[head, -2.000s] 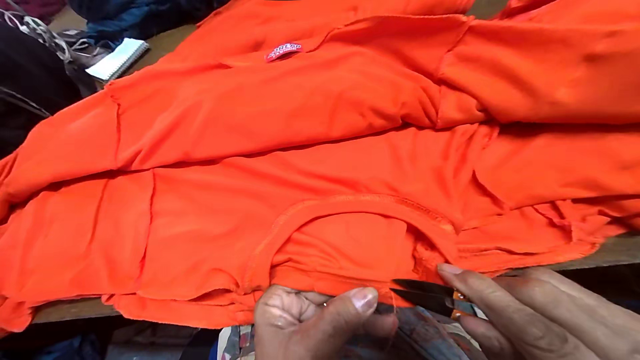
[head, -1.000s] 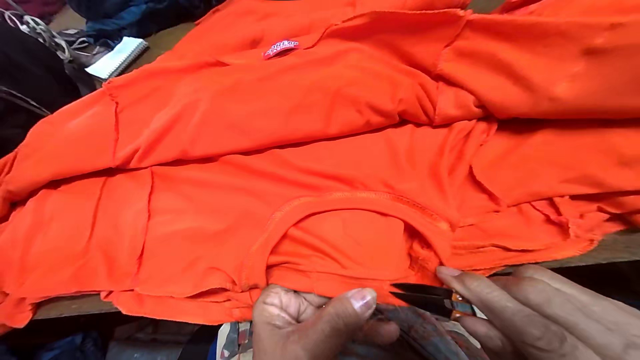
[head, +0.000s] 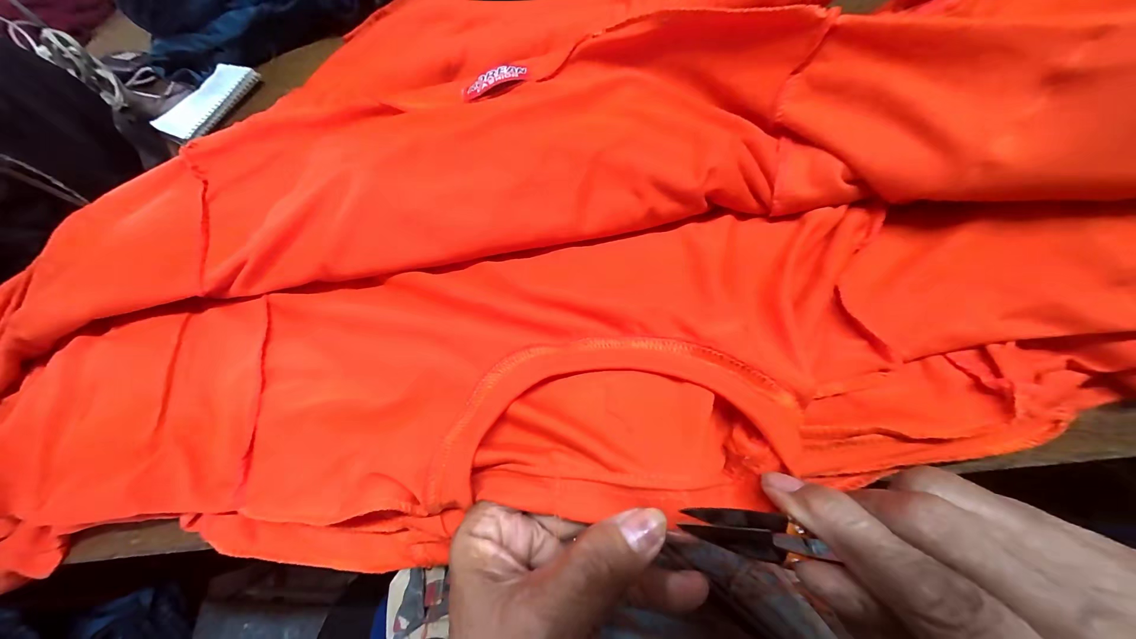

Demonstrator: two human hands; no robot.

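Observation:
Orange knit garments (head: 532, 204) lie layered in front of me, seams showing, with a ribbed round neckline (head: 639, 355) near the table's front edge. My left hand (head: 559, 568) pinches the lower edge of that neckline between thumb and fingers. In my right hand (head: 914, 550) is a pair of small dark-bladed thread snips (head: 737, 532), the blades slightly apart and pointing left toward my left thumb, just below the neckline edge. My right index fingertip touches the cloth by the neckline. A red label with white writing (head: 497, 82) shows on a farther layer.
A spiral notepad (head: 209, 102) lies at the upper left beside cords (head: 80, 67) and dark cloth (head: 53, 133). Dark blue fabric (head: 240, 31) is heaped behind it. The wooden table edge (head: 133, 541) shows under the garment, with patterned cloth (head: 422, 603) below.

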